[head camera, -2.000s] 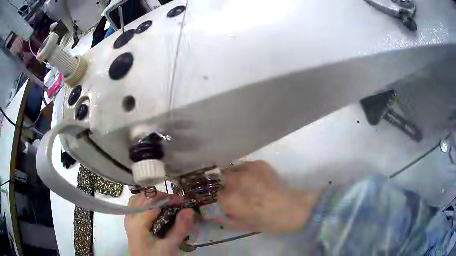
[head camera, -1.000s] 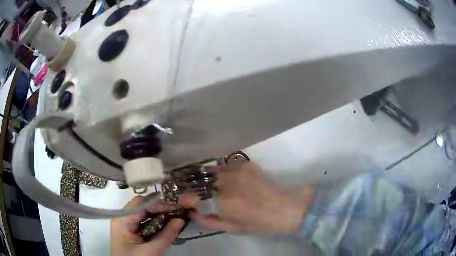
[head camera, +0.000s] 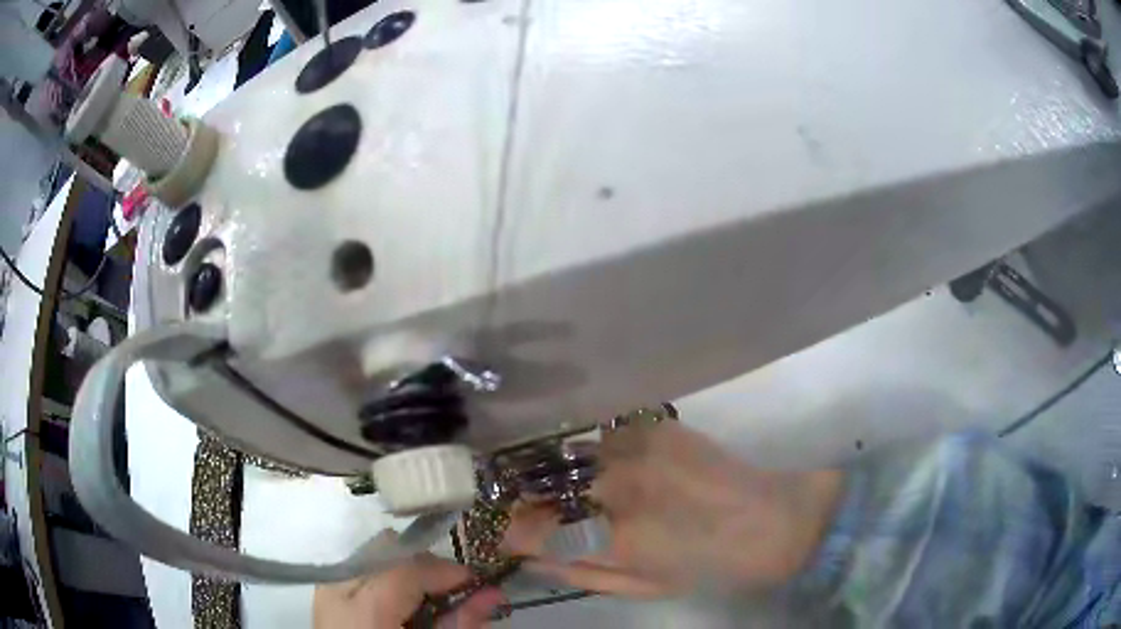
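The white sewing machine head (head camera: 688, 148) fills the upper middle. Its dark tension assembly (head camera: 414, 412) has a ribbed white knob (head camera: 424, 478), and a curved white guard (head camera: 105, 467) loops at the left. Below the head, my left hand (head camera: 381, 595) holds a small dark speckled fabric piece (head camera: 455, 598) between thumb and fingers, at the bottom edge. My right hand (head camera: 688, 510) is beside the shiny presser foot area (head camera: 559, 473), its fingertips at a speckled piece (head camera: 483, 528). The needle and the exact fingertip contact are hidden or blurred.
A long speckled strip (head camera: 216, 528) hangs down the table at left. A dark metal tool (head camera: 1033, 304) lies right of the head. A white ringed post (head camera: 141, 129) stands on the head. Shelves and other stations are at the far left.
The view has shifted, so the head sits further right and lower. My left hand is lower in the picture and its fabric looks narrower. My right hand stays by the presser foot.
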